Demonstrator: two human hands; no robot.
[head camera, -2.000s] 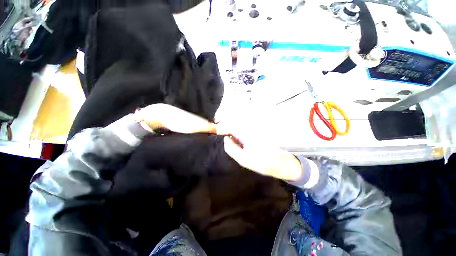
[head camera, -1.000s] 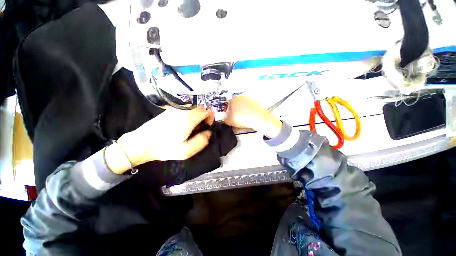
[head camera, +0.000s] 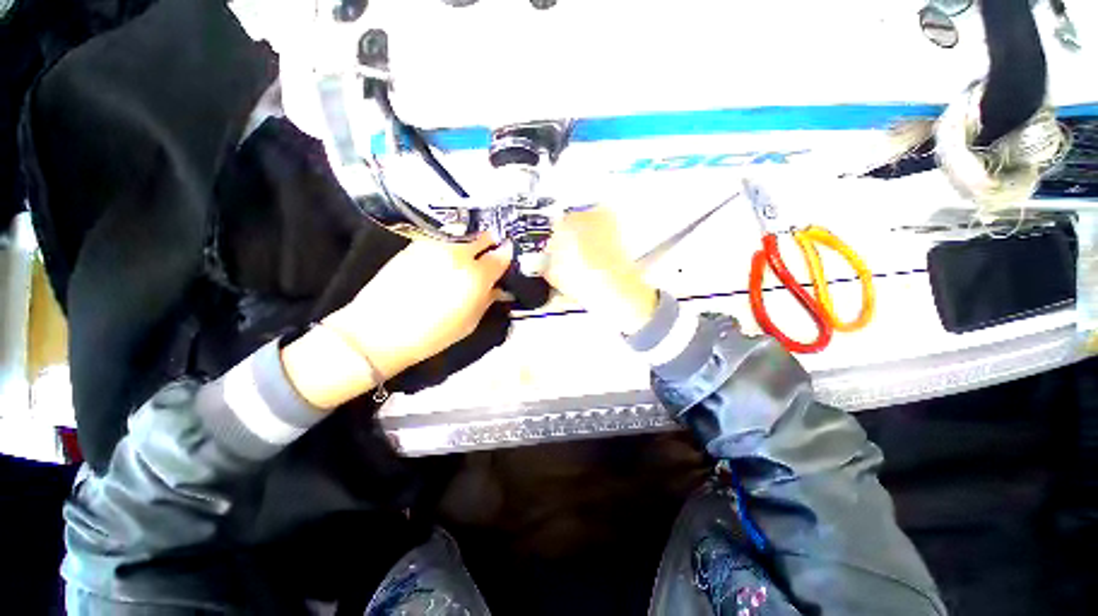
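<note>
The black garment (head camera: 145, 205) spreads over the table's left side and down over my lap. A narrow folded end of it lies at the presser foot (head camera: 520, 226) of the white sewing machine (head camera: 722, 72). My left hand (head camera: 415, 307) grips the black cloth just left of and in front of the foot; its fingertips are close to the metal. My right hand (head camera: 596, 259) is at the right side of the foot, fingers bent against the cloth end; its fingertips are overexposed and partly hidden, so its hold is unclear.
Scissors with one red and one orange-yellow handle (head camera: 789, 289) lie right of my right hand, blades pointing up-left. A black phone-like slab (head camera: 1002, 274) lies farther right. A ruler strip (head camera: 542, 424) runs along the front edge. A black strap with pale threads (head camera: 1011, 72) hangs at the upper right.
From two seconds ago, the view has moved closer and both hands have gone from the cloth over my lap to the presser foot. Since one second ago, my left hand and the cloth end have shifted slightly.
</note>
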